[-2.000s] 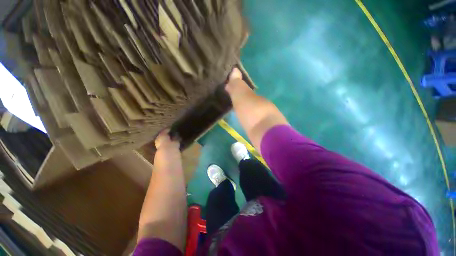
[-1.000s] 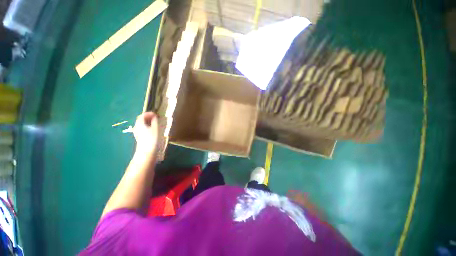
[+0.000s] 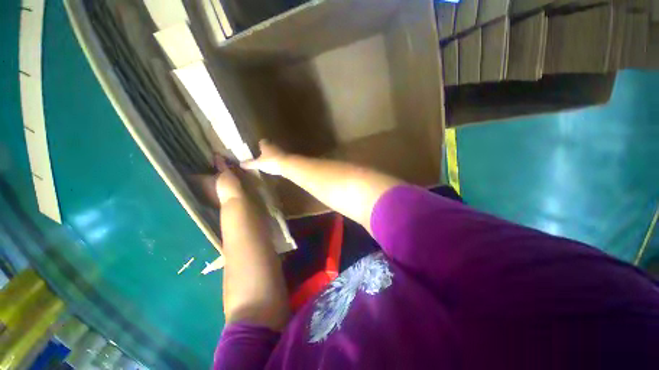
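Note:
A row of overlapping pale cardboard divider strips (image 3: pixel 206 97) stands on edge in a long narrow carton (image 3: pixel 115 101) left of centre. My left hand (image 3: pixel 225 177) is at the near part of this row, its fingers closed on the strips' edges. My right hand (image 3: pixel 266 159) is just right of it, thumb up, its fingers on the same strips. The fingertips nearly meet and are partly hidden and blurred. An open carton (image 3: pixel 412 155) with a deep, empty inside stands directly right of the row.
A block of cardboard partitions (image 3: pixel 520 47) lies at the upper right, over another brown carton (image 3: pixel 535 101). A loose slitted strip (image 3: pixel 32 108) lies on the green surface at the far left, with pale scraps (image 3: pixel 186 265) nearer me. A red stool (image 3: pixel 314 285) is close to my body.
The partition block held by both hands two seconds ago rests at the right. My right hand has come in beside my left at the strips, and the view is closer to the cartons.

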